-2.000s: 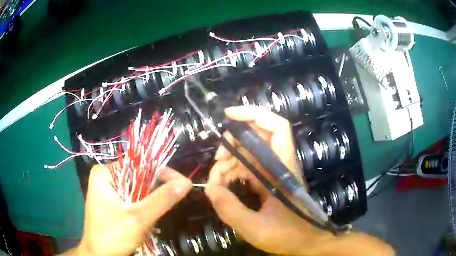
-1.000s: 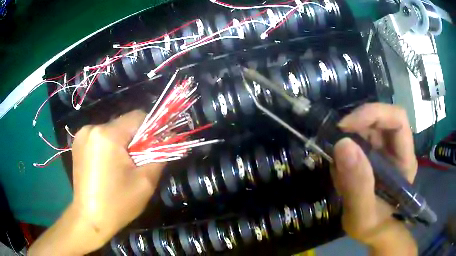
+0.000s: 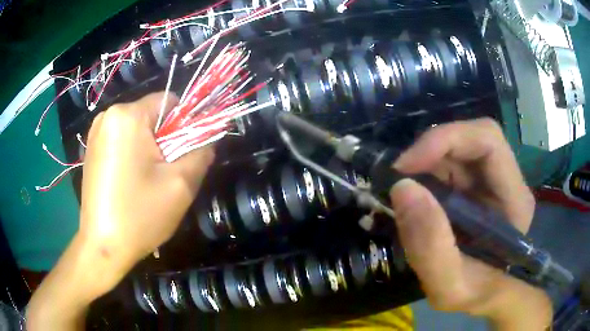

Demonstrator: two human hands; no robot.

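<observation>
My left hand (image 3: 139, 174) holds a thick bundle of red and white lead wires (image 3: 210, 106), fanned out toward the upper right. One white wire tip reaches a round part (image 3: 283, 92) in the second row of the black tray (image 3: 427, 119). My right hand (image 3: 462, 200) grips the black handle of the soldering iron (image 3: 479, 216). Its metal tip and thin bent feed tube point left and end just below that wire tip. Whether the iron touches the wire or the part I cannot tell. My left hand hides the left part of the second row.
Finished parts with loose red and white wires (image 3: 132, 55) lie along the tray's top row. The solder stand (image 3: 540, 84) is at the upper right, with a spool (image 3: 557, 10) cut off above. A dark bottle (image 3: 578, 186) is at the right edge.
The view has shifted over the tray, so its rows appear higher. The iron's tip has come closer to the wire bundle. Earlier both hands met at a single wire; now they are apart.
</observation>
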